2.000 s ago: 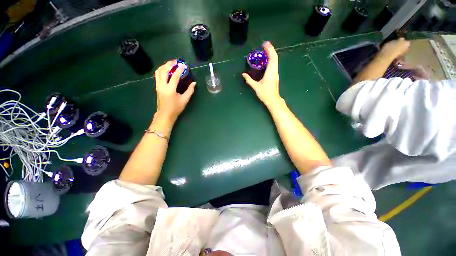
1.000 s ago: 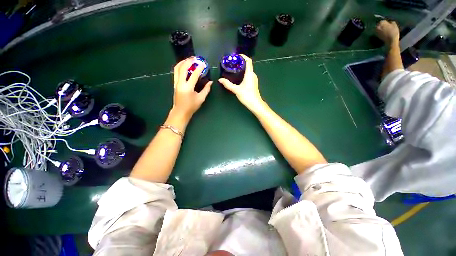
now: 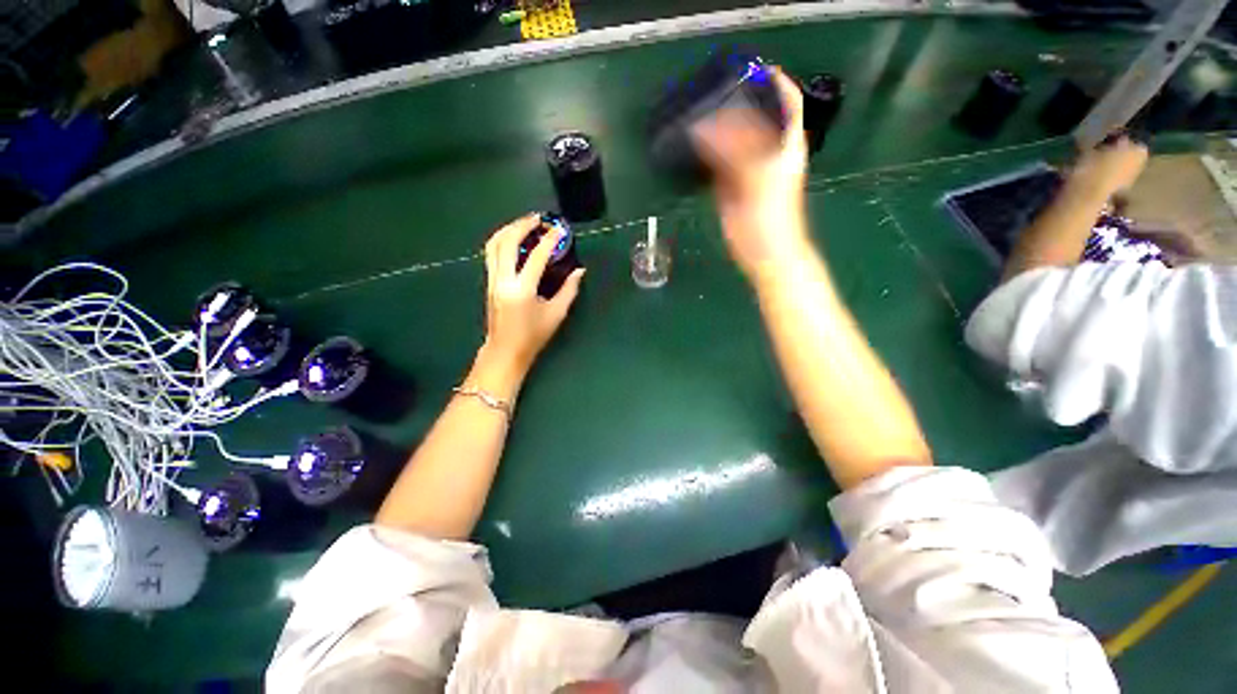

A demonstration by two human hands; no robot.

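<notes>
My left hand (image 3: 522, 288) is closed around a black cylindrical unit (image 3: 556, 258) whose round top shows small blue lights; it stands near the bench seam. My right hand (image 3: 760, 156) is blurred, farther forward and to the right, at a dark, blurred unit (image 3: 692, 115) with blue glints at its top. Its fingers seem to be around the unit; the exact grip is smeared. A small clear bottle with a white stick (image 3: 651, 263) stands between my arms. An unlit unit (image 3: 577, 176) stands beyond my left hand.
Units on white cables (image 3: 332, 369) cluster at left by a cable bundle (image 3: 102, 366) and a white tub (image 3: 133, 559). More unlit units (image 3: 992, 103) stand at far right. Another worker's hand (image 3: 1112, 166) and sleeve are over a dark tray (image 3: 1004, 210) at right.
My hands have moved apart: the right has gone forward and right with a unit, while the left stays on its unit. The small bottle, hidden a second ago, shows again.
</notes>
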